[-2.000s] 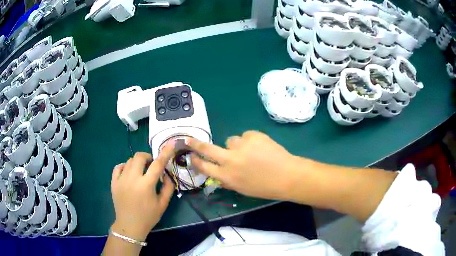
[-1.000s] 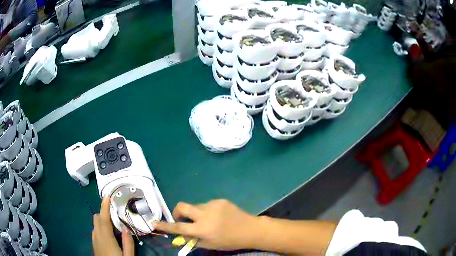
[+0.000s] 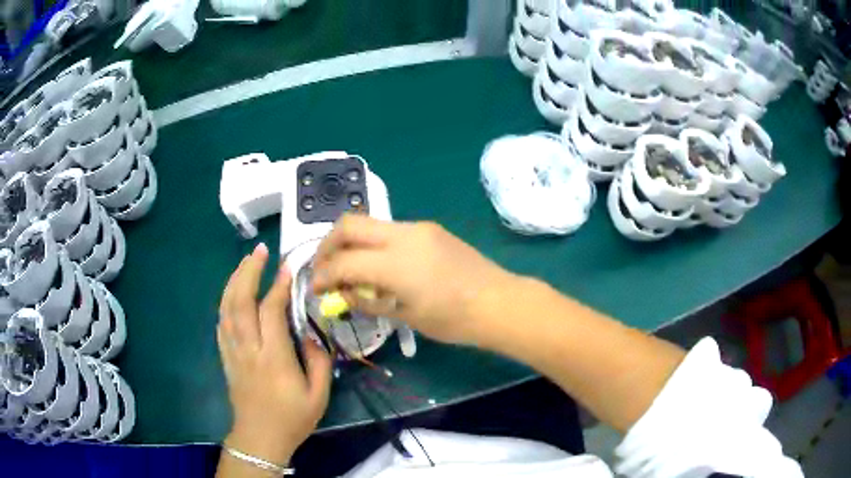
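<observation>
The white camera body (image 3: 378,201) lies on the green bench in front of me, its lens panel (image 3: 330,189) facing up and its bracket arm (image 3: 250,191) to the upper left. My left hand (image 3: 271,359) rests against the left side of the body beside the round cavity. My right hand (image 3: 392,275) is over the cavity and holds a yellow-gripped tool (image 3: 334,304); its tip is hidden. Thin wires (image 3: 359,357) and a black cable (image 3: 383,411) come out of the lower end of the body toward me.
Stacked white shells stand on the left (image 3: 70,317) and right (image 3: 658,177). A round pale bundle (image 3: 538,183) lies right of the camera body. Behind a metal edge (image 3: 308,79) are white camera parts (image 3: 163,23). A red stool (image 3: 793,336) is at lower right.
The view has swung left again after turning right. My right hand has moved from the cavity's lower edge to over the cavity, with the yellow tool in it. My left hand stays beside the body.
</observation>
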